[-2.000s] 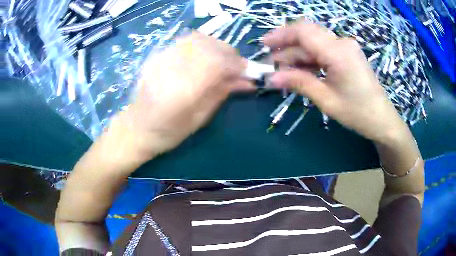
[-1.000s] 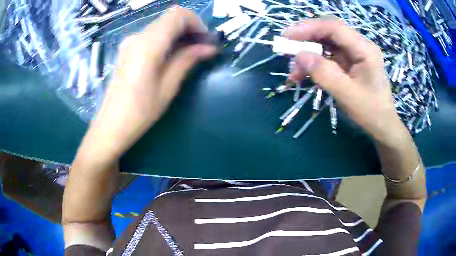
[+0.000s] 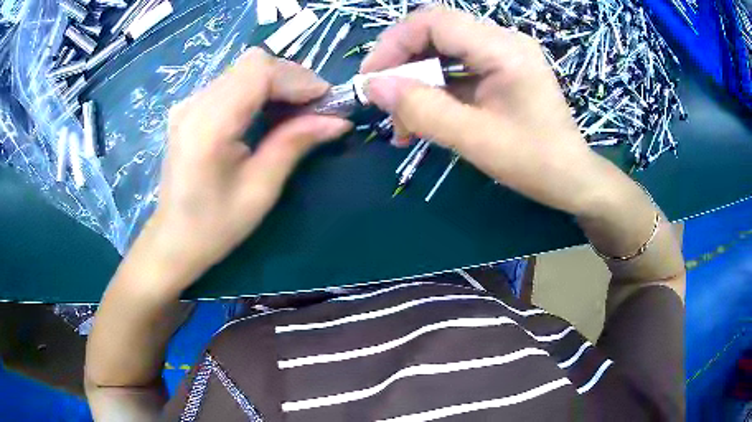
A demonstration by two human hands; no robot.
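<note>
My right hand [image 3: 486,107] holds a white sleeve [image 3: 404,78] between thumb and fingers. A short dark and silver end sticks out of the sleeve's right side. My left hand [image 3: 235,140] pinches a shiny metal tube [image 3: 336,97] whose right end meets the left end of the sleeve. How far one sits inside the other cannot be told. Rod inserts [image 3: 412,165] show below my right hand, some with yellow-green tips, and my right hand hides part of them.
A large pile of rod inserts [image 3: 627,91] lies at the right. Metal tubes [image 3: 89,128] lie in a clear bag [image 3: 107,210] at left. Loose white sleeves [image 3: 290,31] lie at the top centre. A blue container [image 3: 701,41] stands at upper right. The green bench top [image 3: 330,239] has its edge near my body.
My left hand has come towards my right hand, and a metal tube now shows in it, meeting the white sleeve. My right hand and its sleeve have moved left. The view has shifted and tilted.
</note>
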